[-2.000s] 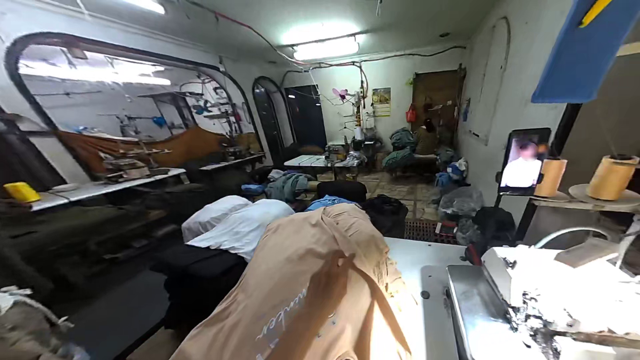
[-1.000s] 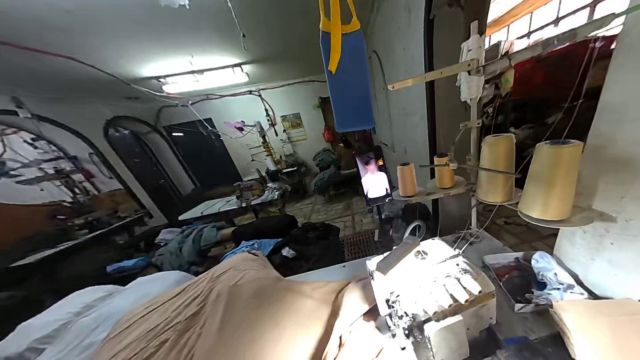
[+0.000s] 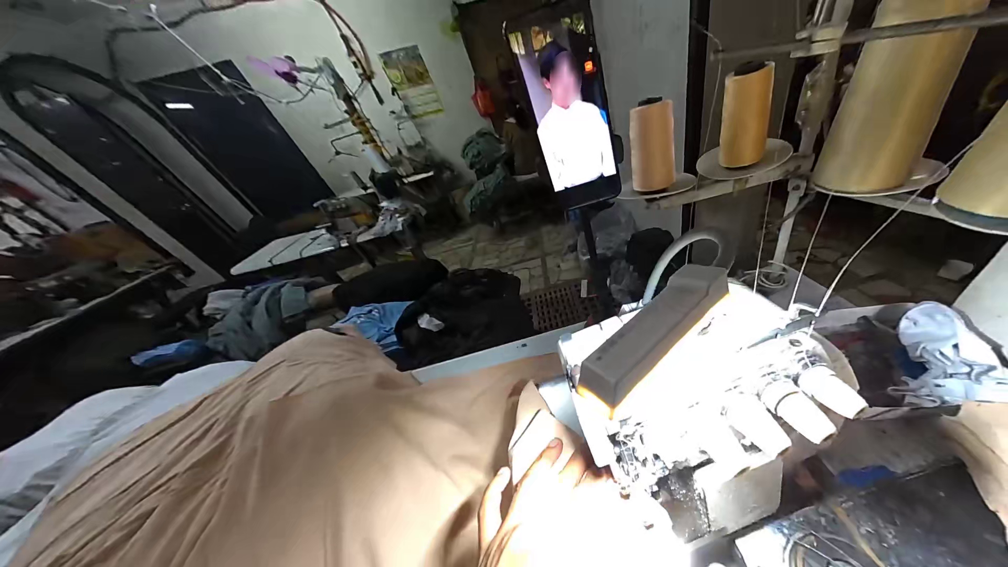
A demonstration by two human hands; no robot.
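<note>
Tan fabric (image 3: 339,472) with faint creases spreads over the lower left and reaches an overlock sewing machine (image 3: 693,370). At the machine's front, my left hand (image 3: 524,500) holds the fabric's folded edge beside the needle area, fingers pointing up and slightly apart. Strong glare from the machine's lamp washes out the area right of these fingers, so my right hand cannot be made out. The cloth at the needle is also partly hidden by glare. White fabric (image 3: 102,417) lies under the tan fabric's left side.
Thread cones (image 3: 652,146) stand on a rack behind the machine, with threads running down. A phone (image 3: 567,110) on a holder shows a person. A tray with cloth scraps (image 3: 945,346) sits at right. Dark garments (image 3: 472,315) lie beyond the table edge.
The view has turned right and come closer to the machine. The tan fabric, heaped beside the machine two seconds ago, now lies spread with an edge at its front.
</note>
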